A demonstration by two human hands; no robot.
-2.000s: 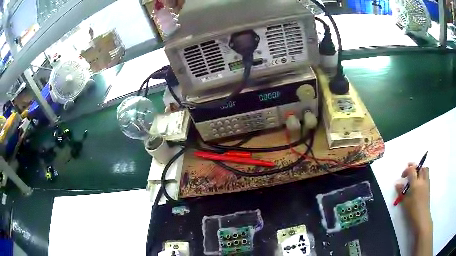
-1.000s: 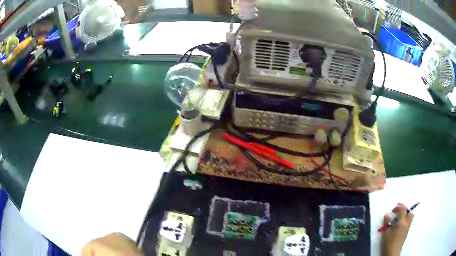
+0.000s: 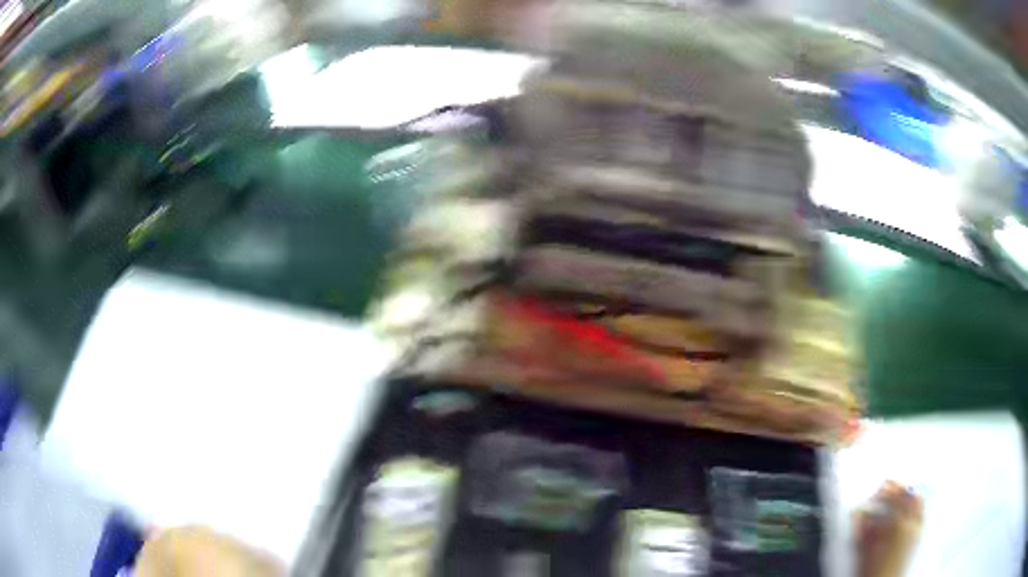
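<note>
The picture is strongly blurred. My right hand (image 3: 891, 530) is small at the lower right over a white sheet (image 3: 969, 462); its fingers are closed around a thin pen, which is barely visible in the blur. My left hand (image 3: 209, 552) is at the bottom left, cut off by the edge, beside the black test fixture (image 3: 665, 468); its fingers and any content cannot be made out. The fixture bears a left green contact block (image 3: 558, 496), a right one (image 3: 778, 524), and cream sockets (image 3: 411, 507).
Stacked instruments (image 3: 665, 147) stand behind the fixture on a patterned board (image 3: 564, 389), with red test leads (image 3: 597, 338) in front of them. Another white sheet (image 3: 214, 394) lies to the left. The green conveyor (image 3: 936, 338) runs behind.
The view has swung so the instruments sit further right than at first. My left hand has come into the picture at the bottom and moved slightly left. My right hand stays over the right sheet.
</note>
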